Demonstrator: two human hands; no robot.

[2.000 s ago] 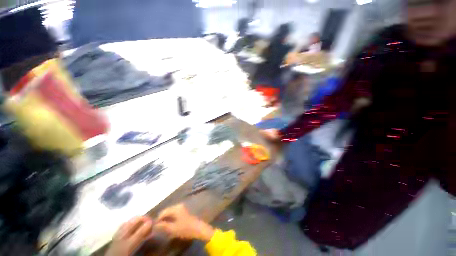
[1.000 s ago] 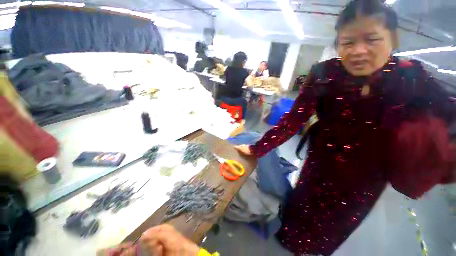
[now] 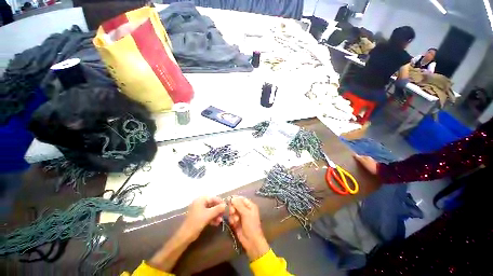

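Observation:
My left hand (image 3: 207, 213) and my right hand (image 3: 244, 216) are close together over the front edge of the brown table, bare, with yellow cuffs. Their fingertips pinch a thin grey-green cord (image 3: 230, 226), whose ends hang below; any small fitting on it is too small to tell. A pile of short grey-blue cords (image 3: 289, 191) lies to the right of my hands. Two small dark bunches (image 3: 220, 154) lie on the white sheet (image 3: 162, 188) beyond my hands. Long green cords (image 3: 70, 218) lie at the left.
Orange and yellow scissors (image 3: 341, 180) lie at the right, near another person's hand (image 3: 367, 164) on the table edge. A black plastic bag (image 3: 81, 126), a shopping bag (image 3: 143, 64), a phone (image 3: 221, 116) and a dark bottle or spool (image 3: 268, 94) stand or lie beyond. People sit farther back.
The view has swung left and steadied, bringing the long green cords and black bag into sight. The standing person has shifted to the right edge. Both hands now show clearly.

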